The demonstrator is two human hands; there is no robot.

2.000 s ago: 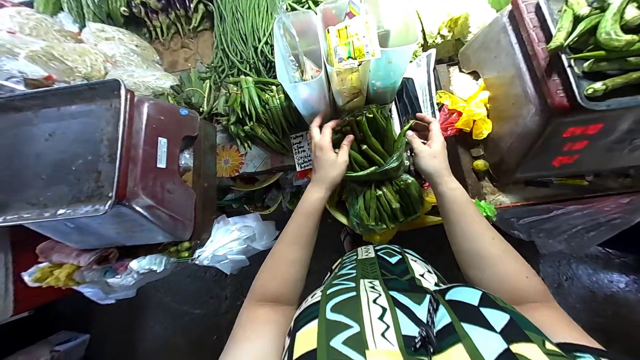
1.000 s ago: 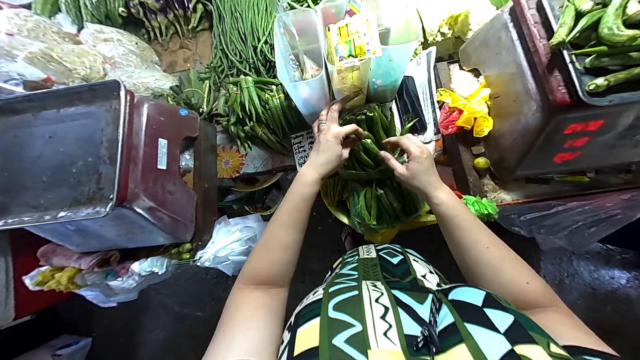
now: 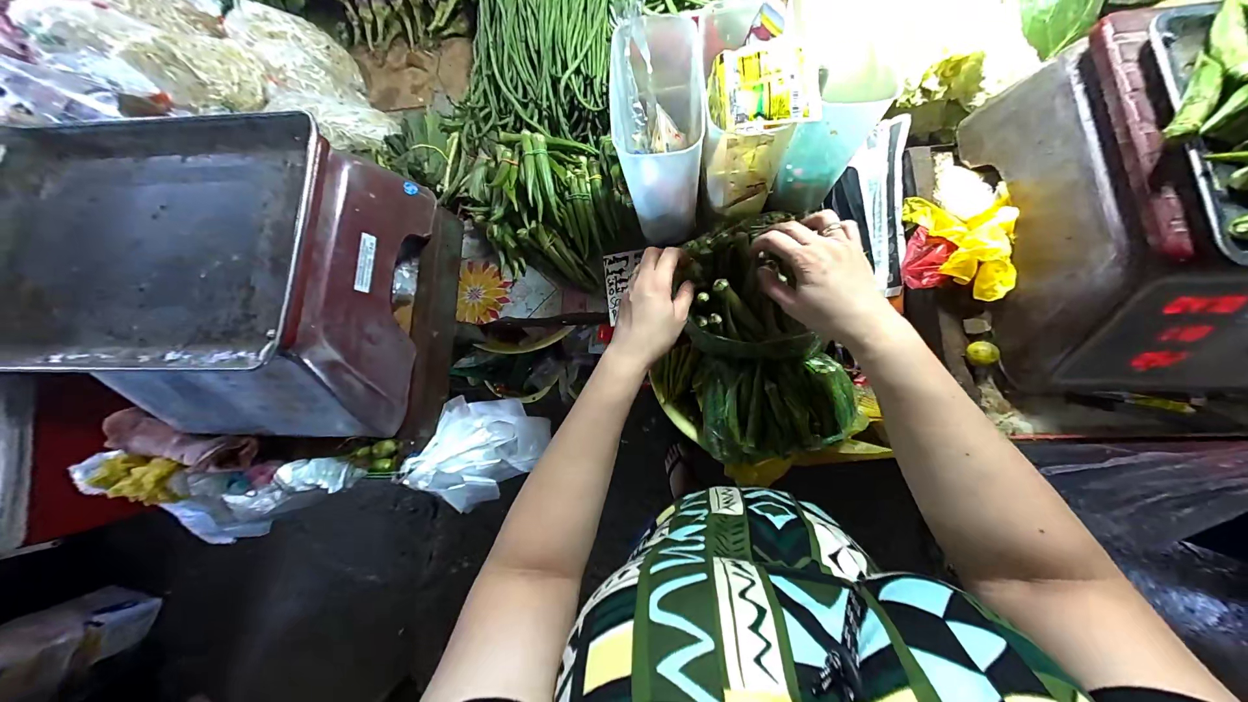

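Note:
A clear plastic bag of okra-like green pods (image 3: 746,312) stands open in front of me, its stem ends showing. My left hand (image 3: 655,304) is at the bag's left rim, fingers curled on its edge. Over the right rim is my right hand (image 3: 821,276), with a ring on one finger and its fingers bent down at the dark film; their exact hold is hidden. Just below lies another filled bag of long green vegetables (image 3: 775,405) over a yellow-rimmed basin (image 3: 680,414).
Upright plastic containers (image 3: 655,127) stand beyond the bags. A weighing scale (image 3: 361,283) is on the left, another (image 3: 1092,195) on the right. Bundled green pods (image 3: 551,185), long beans (image 3: 541,68), yellow plastic (image 3: 975,249) and white plastic bags (image 3: 480,450) lie around.
My right hand has moved up and away from me, from above the pods to the bag's far right rim. My left hand has come down to the left rim.

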